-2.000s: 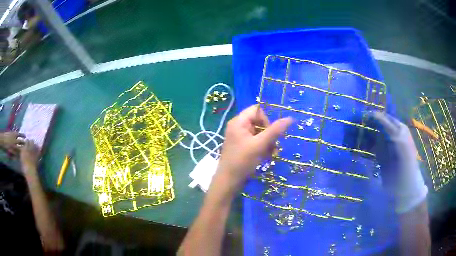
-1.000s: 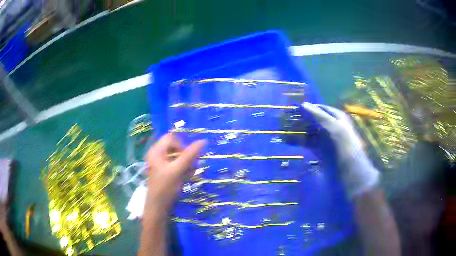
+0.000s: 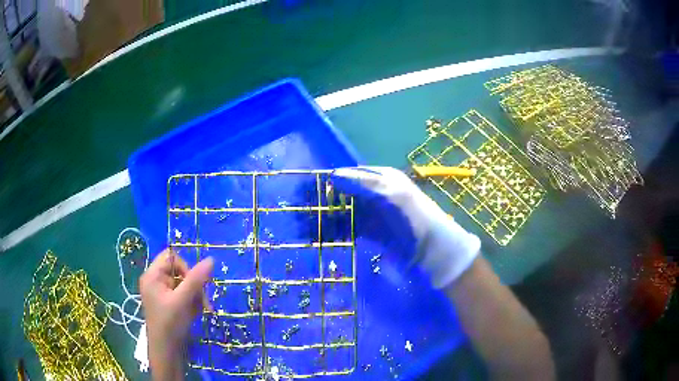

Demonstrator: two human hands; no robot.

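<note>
A gold sprue frame [image 3: 257, 245] is held flat above the blue bin [image 3: 223, 119]. Its bars look mostly bare. My left hand [image 3: 173, 298], bare, grips the frame's left edge with thumb and fingers. My right hand [image 3: 409, 219], in a white glove with blue-coated fingers, holds the frame's upper right corner; its fingertips show through the grid. Small gold plated parts [image 3: 290, 331] lie scattered in the bin under the frame.
Right of the bin lies a frame with parts [image 3: 510, 190], yellow-orange-handled cutters [image 3: 444, 172] on it, and a heap of gold frames [image 3: 566, 119] beyond. At left are stacked gold frames [image 3: 67, 324] and a white cord [image 3: 123, 279] looped around small parts.
The view has swung to the right, so the bin and frame appear farther left and the right-hand heap shows more fully. Both hands still hold the frame.
</note>
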